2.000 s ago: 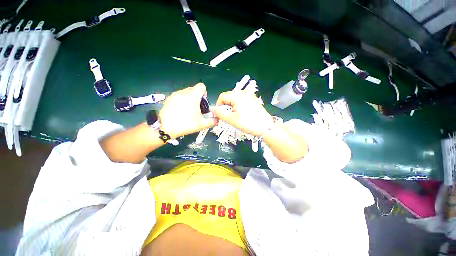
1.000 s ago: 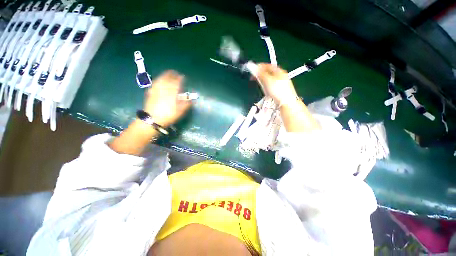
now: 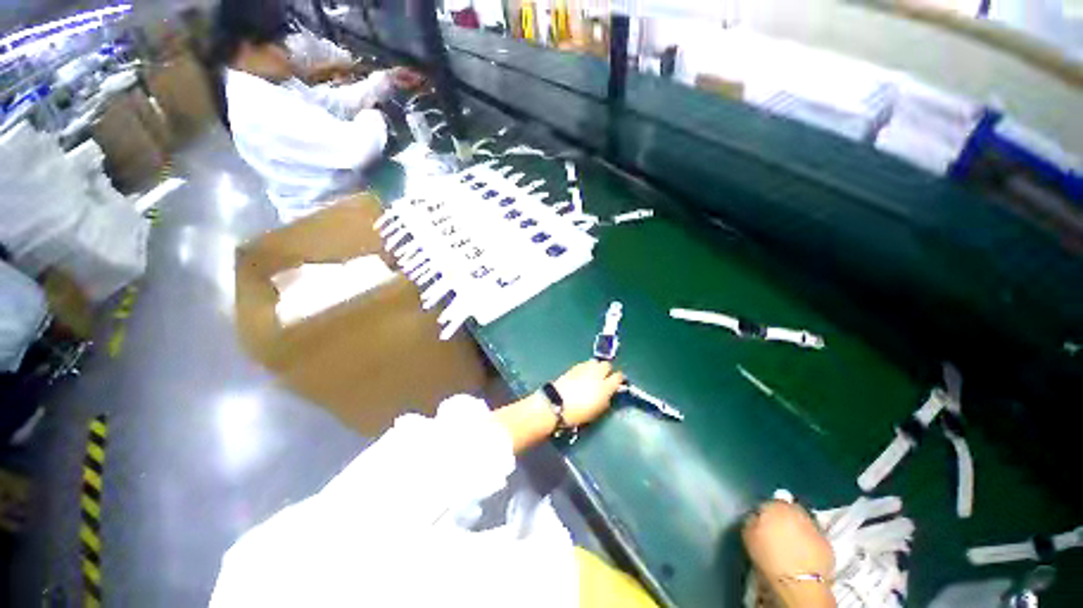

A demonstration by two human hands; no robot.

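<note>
My left hand (image 3: 584, 394) rests on the green bench at the near edge, its fingers at a dark watch head with one white strap (image 3: 654, 404); whether it grips it cannot be told. Another watch head with one strap (image 3: 607, 337) lies just beyond the fingertips. My right hand (image 3: 790, 542) is at the loose pile of white straps (image 3: 873, 549) at the lower right; its fingers are partly hidden and I cannot tell if they hold a strap.
A white tray (image 3: 540, 285) with rows of watches lies further left. Fitted watches (image 3: 751, 328) lie on the bench's far side. An open cardboard carton (image 3: 344, 344) stands on the floor. A person in white (image 3: 297, 137) works beyond. A bottle (image 3: 992, 594) is at bottom right.
The view has swung left, showing the tray, carton and other person. My right hand has moved from the far side of the bench to the strap pile. My left hand stays near the watch heads.
</note>
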